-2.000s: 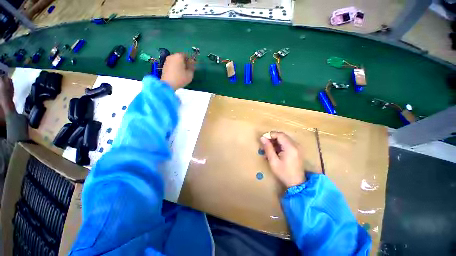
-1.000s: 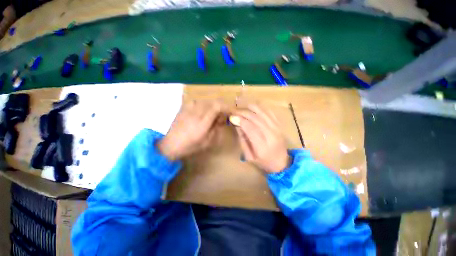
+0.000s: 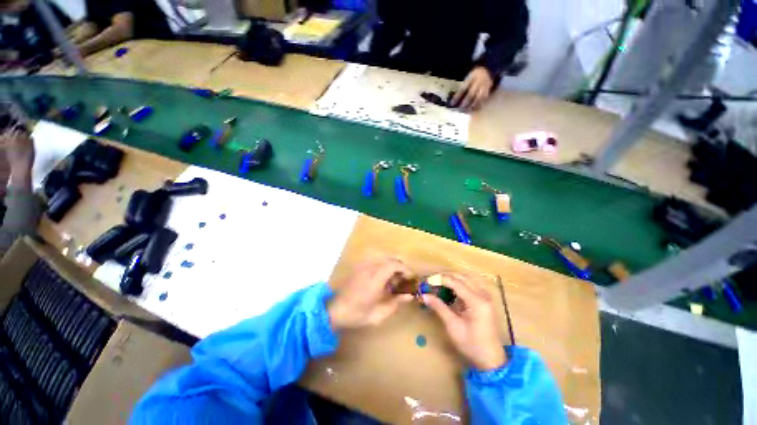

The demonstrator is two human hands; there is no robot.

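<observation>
My left hand point(image 3: 369, 292) and my right hand point(image 3: 475, 319) meet over the brown cardboard mat point(image 3: 390, 382). Between their fingertips is a small battery set point(image 3: 425, 288), with a blue end, a brownish part at the left fingers and a dark green or black part at the right fingers. The fingers hide much of it. A cream-yellow piece point(image 3: 435, 280) shows at my right fingertips. A dark blue-green dot point(image 3: 421, 340) lies on the mat below the hands. A thin dark rod point(image 3: 505, 310) lies right of my right hand.
The green belt point(image 3: 332, 141) carries several blue cells with wired boards. Black housings point(image 3: 148, 207) lie left on the white sheet point(image 3: 249, 249). A carton of black housings point(image 3: 54, 332) stands lower left. A metal post point(image 3: 681, 257) rises right. A person's hand point(image 3: 475, 88) works across the belt.
My left hand came back from the belt and met my right hand over the mat, where a battery set now shows between them. The view has tilted up, showing people across the belt.
</observation>
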